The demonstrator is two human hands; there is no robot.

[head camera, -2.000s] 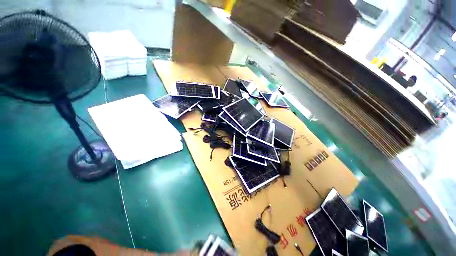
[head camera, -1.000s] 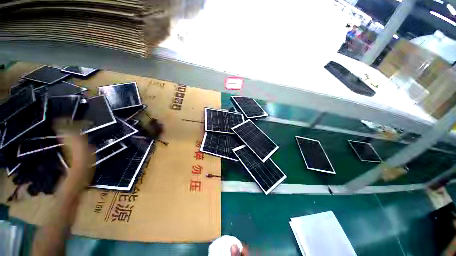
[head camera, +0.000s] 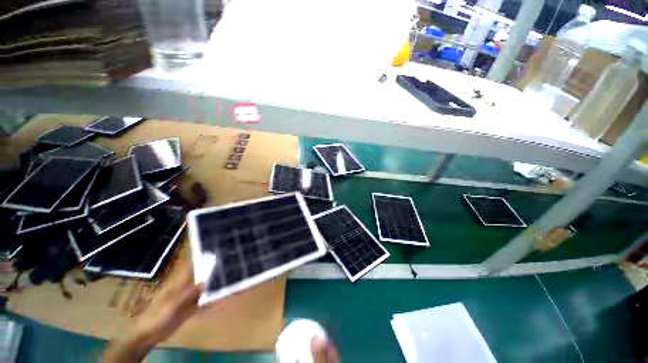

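My left hand (head camera: 167, 312) holds a small solar panel (head camera: 256, 241) by its lower left corner, face up and tilted, raised above the cardboard sheet (head camera: 234, 322). The hand is blurred. My right hand (head camera: 323, 349) is cut off by the bottom edge; its fingers are on a crumpled white wiping cloth (head camera: 298, 340). A loose heap of panels (head camera: 117, 181) with tangled black cables (head camera: 53, 266) lies at the left. A smaller group of panels (head camera: 352, 244) lies right of the cardboard, partly behind the held panel.
A white shelf with a grey edge (head camera: 369, 135) crosses above, bearing a black tray (head camera: 435, 96), a cardboard stack (head camera: 64, 42) and clear containers (head camera: 604, 92). A slanted post (head camera: 533, 241) stands at right. White sheets (head camera: 444, 337) lie front right. Another person's hand (head camera: 553, 238) shows beyond.
My left hand has come away from the heap towards the right with a panel now in it. My right hand and the cloth remain at the bottom edge. The view has shifted slightly.
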